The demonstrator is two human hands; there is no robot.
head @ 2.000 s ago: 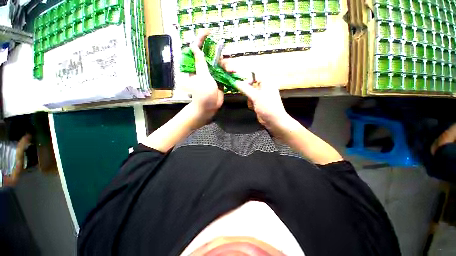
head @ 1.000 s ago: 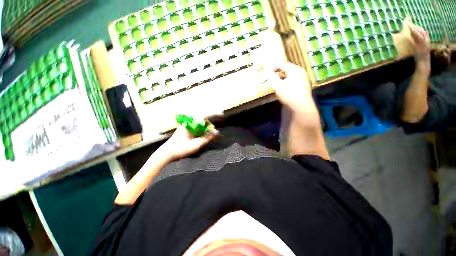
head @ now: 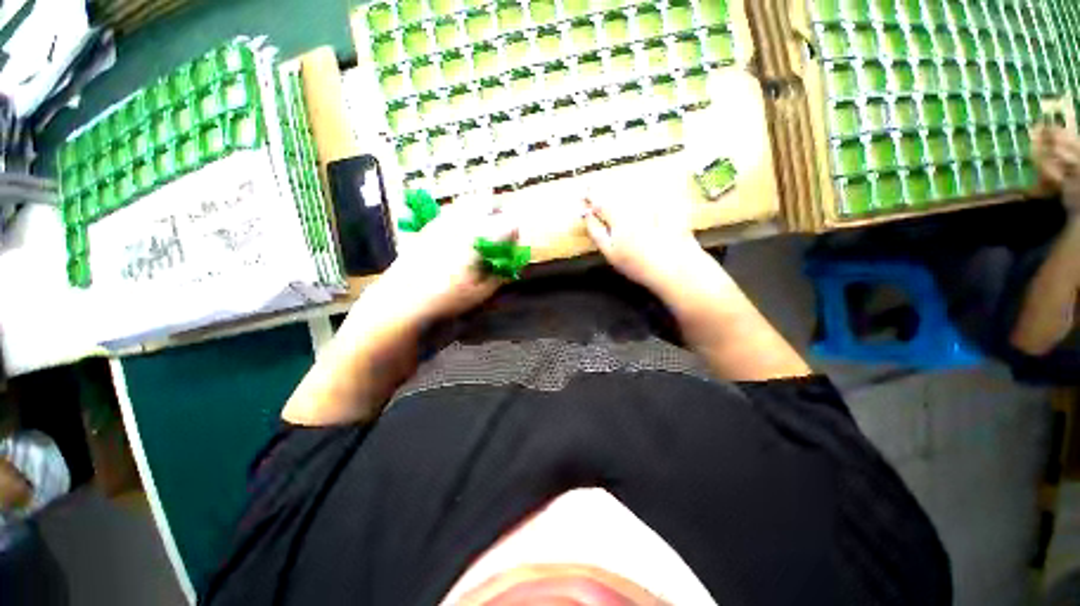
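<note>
My left hand [head: 456, 255] is closed around a bunch of bright green strips [head: 503, 257]; more green sticks out at the upper left of the hand. My right hand [head: 640, 243] is just to its right, over the front edge of the cardboard sheet [head: 740, 195]. Its thumb and fingertips point toward the left hand; whether they hold something small cannot be told. A single square green unit [head: 715, 178] lies loose on the cardboard, right of the grid of green units [head: 533, 71].
A dark phone [head: 361, 213] lies left of the board. Farther left is a paper-covered stack [head: 178, 243] with green units. Stacked cardboard [head: 789, 142] and another grid [head: 924, 107] are on the right. Another person's hand [head: 1056, 148] is at the far right, above a blue stool [head: 882, 314].
The right hand has moved back left from the board's right side, toward the left hand. The loose green unit now shows where it was. The camera view has turned and shifted.
</note>
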